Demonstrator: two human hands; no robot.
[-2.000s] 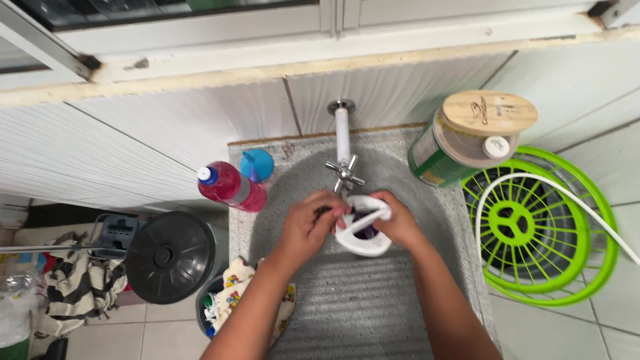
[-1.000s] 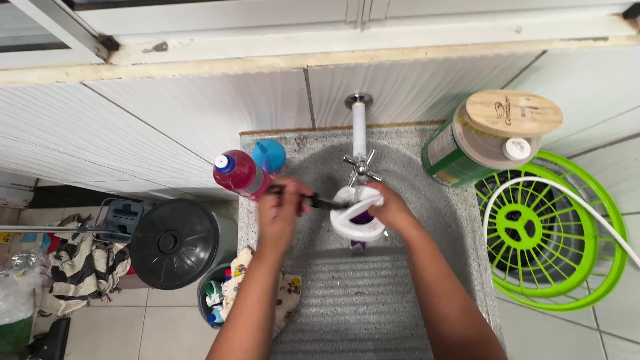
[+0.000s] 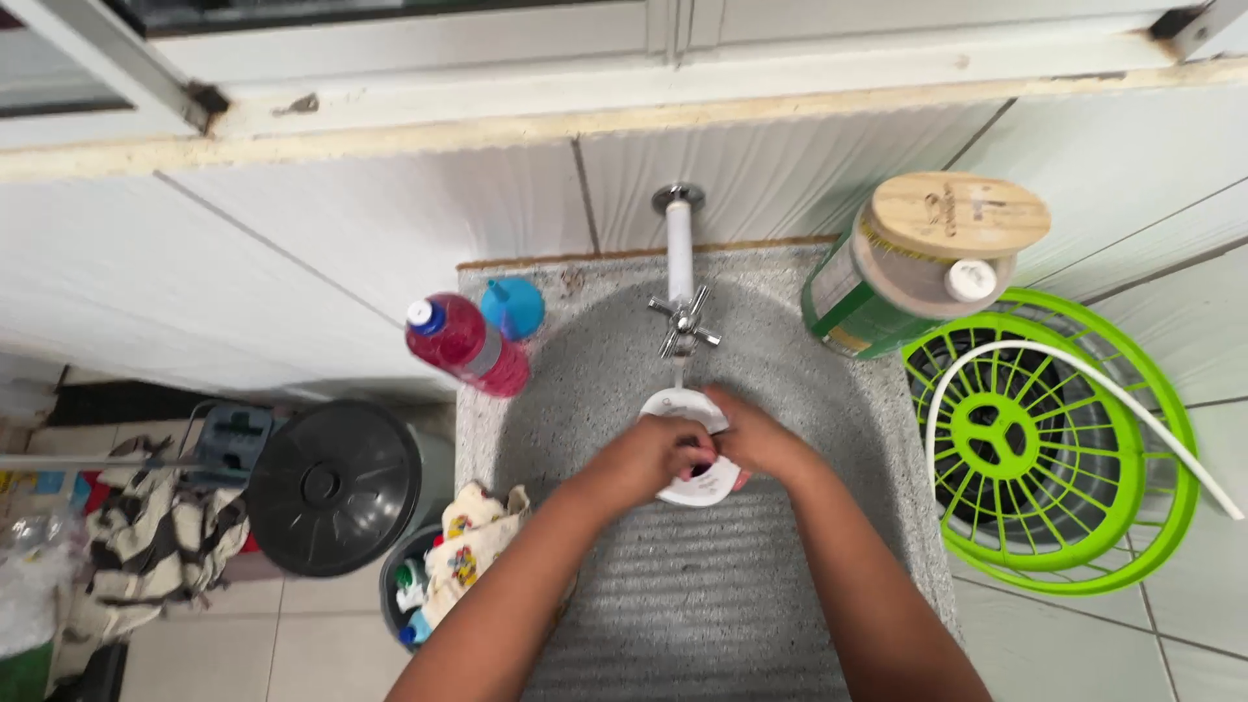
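Note:
Over the grey stone laundry sink, just below the tap, a round white plastic piece is held between both hands. My left hand has its fingers bunched at the dark opening in the middle of the piece. My right hand grips the piece's right edge. A thin stream of water appears to fall from the tap behind it. What my left fingertips pinch is hidden.
A pink-red bottle and blue funnel stand on the sink's left rim. A large green-labelled container with a wooden brush on top is at back right. Green baskets lie right; a lidded black bin and a cloth-topped bucket stand left.
One second ago my left hand held a dark-handled tool left of the white piece; now its fingers are at the piece's middle. The piece now shows a flatter, round face.

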